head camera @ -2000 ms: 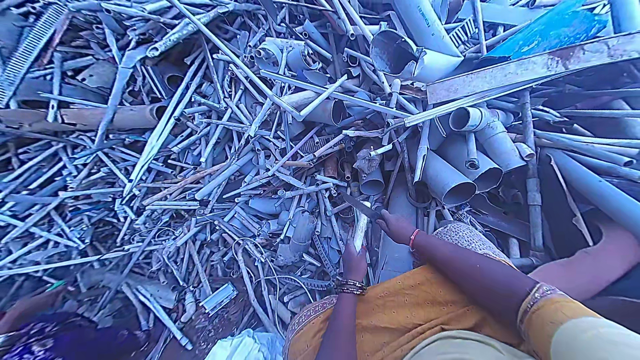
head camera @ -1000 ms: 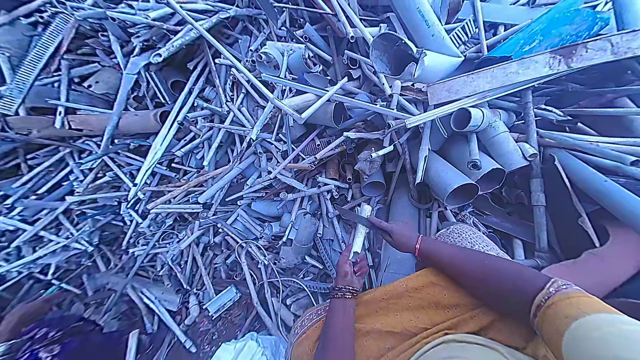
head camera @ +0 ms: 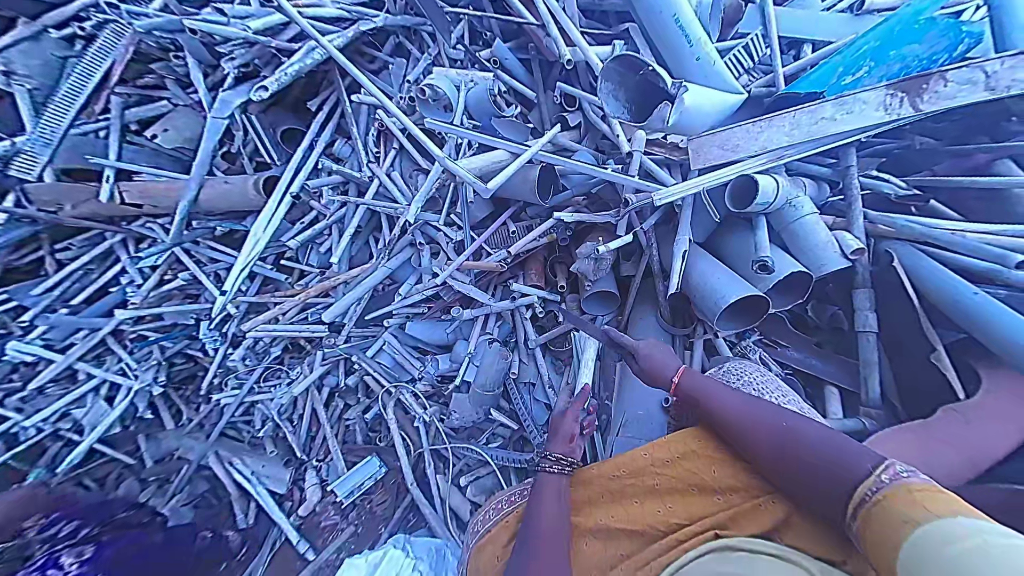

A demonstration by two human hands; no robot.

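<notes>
My left hand (head camera: 571, 424), with dark beaded bangles at its wrist, is closed around the lower end of a pale, light-coloured piece of scrap (head camera: 586, 360) that points up and away. To its upper right, my right hand (head camera: 652, 360), wearing a red thread, grips the end of a long, dark, flat blade-like tool (head camera: 596, 328). The tool reaches to the upper left across the top of the pale piece; whether the two touch cannot be told. Beneath both hands lies a grey flat plastic piece (head camera: 640, 400).
A heap of plastic pipe scraps (head camera: 320, 280) spreads ahead and left. Wide grey pipes (head camera: 724, 292) lie at the right, below a long flat strip (head camera: 864, 112) and a blue sheet (head camera: 896, 48). A white bag (head camera: 404, 556) is at the bottom edge; purple patterned cloth (head camera: 96, 528) is bottom left.
The pale piece stood out fully above my left hand one second ago; now the dark tool lies over its top end. A person's hand at the far lower left no longer shows.
</notes>
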